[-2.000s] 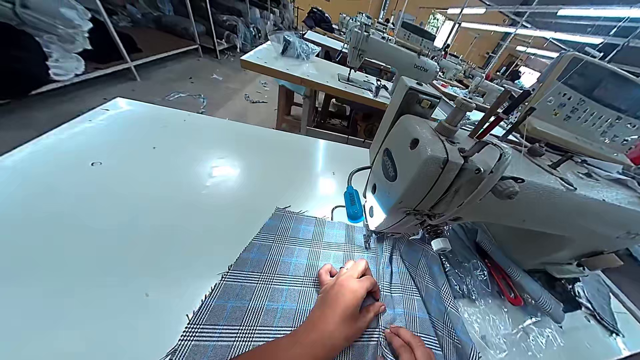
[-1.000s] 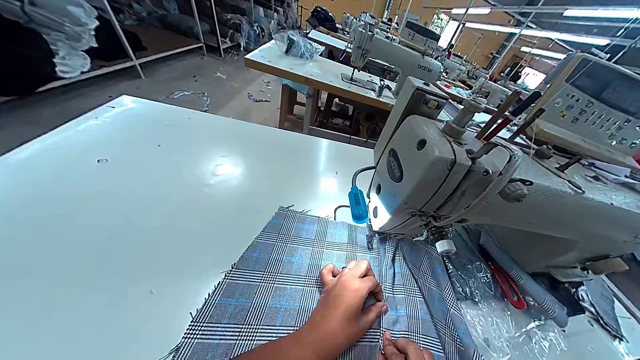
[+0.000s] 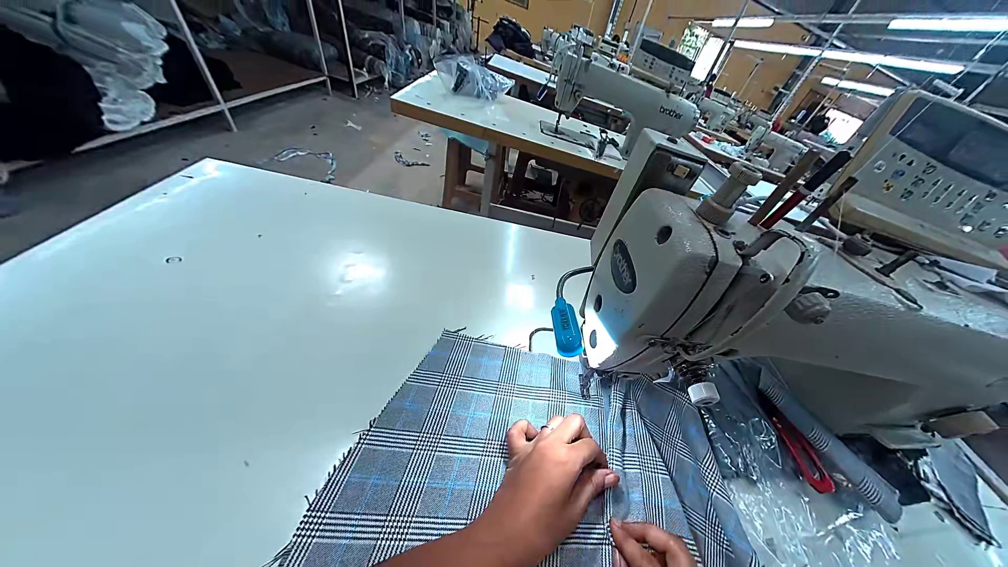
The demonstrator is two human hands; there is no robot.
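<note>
Grey plaid fabric (image 3: 441, 457) with frayed edges lies under the presser foot (image 3: 585, 381) of a white Brother sewing machine (image 3: 661, 276). My left hand (image 3: 551, 472) rests on the fabric just in front of the foot, its fingers curled and pinching the cloth beside a fold. Lower and to the right, at the bottom edge of the view, my right hand (image 3: 650, 545) pinches the same fold between thumb and fingers. The fold runs toward the needle area, where the needle itself cannot be made out. A small blue lamp (image 3: 566, 327) is by the machine head.
The white tabletop (image 3: 236, 354) extends to the left. Right of the fabric lie red-handled scissors (image 3: 803, 457), clear plastic (image 3: 811, 520) and a rolled grey cloth (image 3: 835, 445). A control panel (image 3: 937, 173) stands behind the machine. Another sewing table (image 3: 504, 126) is farther back.
</note>
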